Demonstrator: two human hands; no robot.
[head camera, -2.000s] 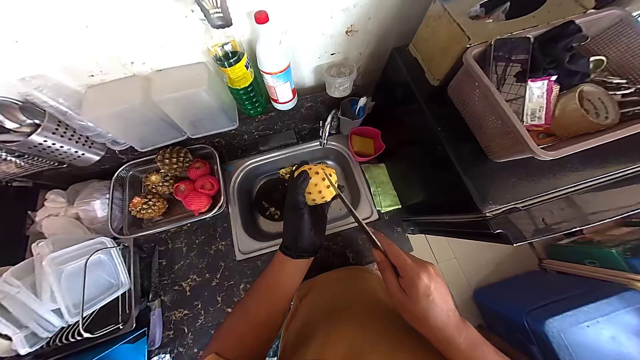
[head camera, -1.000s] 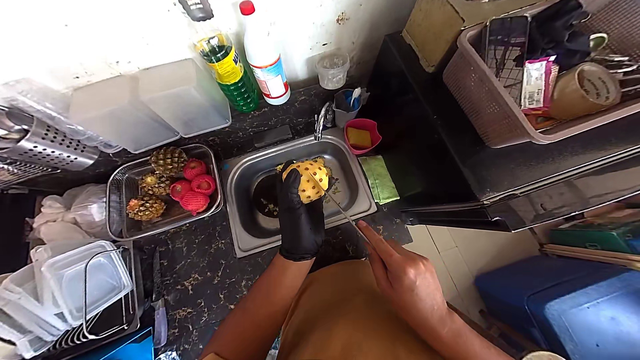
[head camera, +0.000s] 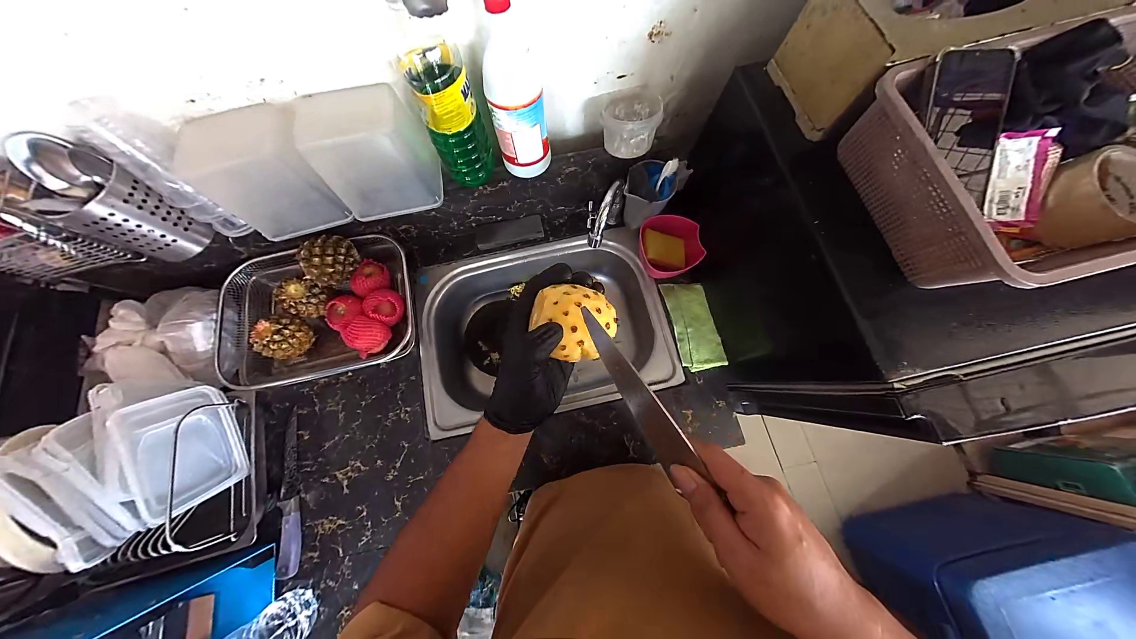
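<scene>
Gloved in black, my left hand (head camera: 531, 377) grips a peeled pineapple (head camera: 568, 321) with dark eyes over the steel sink (head camera: 635, 373). Its fingers wrap behind the fruit and the thumb lies across the front. My bare right hand (head camera: 741, 515) holds a long-bladed knife (head camera: 643, 399) by its handle, which the fingers mostly hide. The blade's tip is at the pineapple's front face; whether it cuts in I cannot tell. Left of the sink, a wire-mesh basket (head camera: 311, 377) holds several unpeeled pineapples (head camera: 328, 259) and fruits in red foam nets (head camera: 366, 335).
Behind the sink are a faucet (head camera: 605, 213), a green bottle (head camera: 457, 124) and a white bottle (head camera: 517, 115). A pink bowl (head camera: 672, 266) with a sponge and a green cloth (head camera: 696, 326) lie right. A second knife (head camera: 290, 497) rests by the dish rack (head camera: 177, 541).
The pineapple has been turned in my left hand. My right hand has moved the knife about at its front and right side.
</scene>
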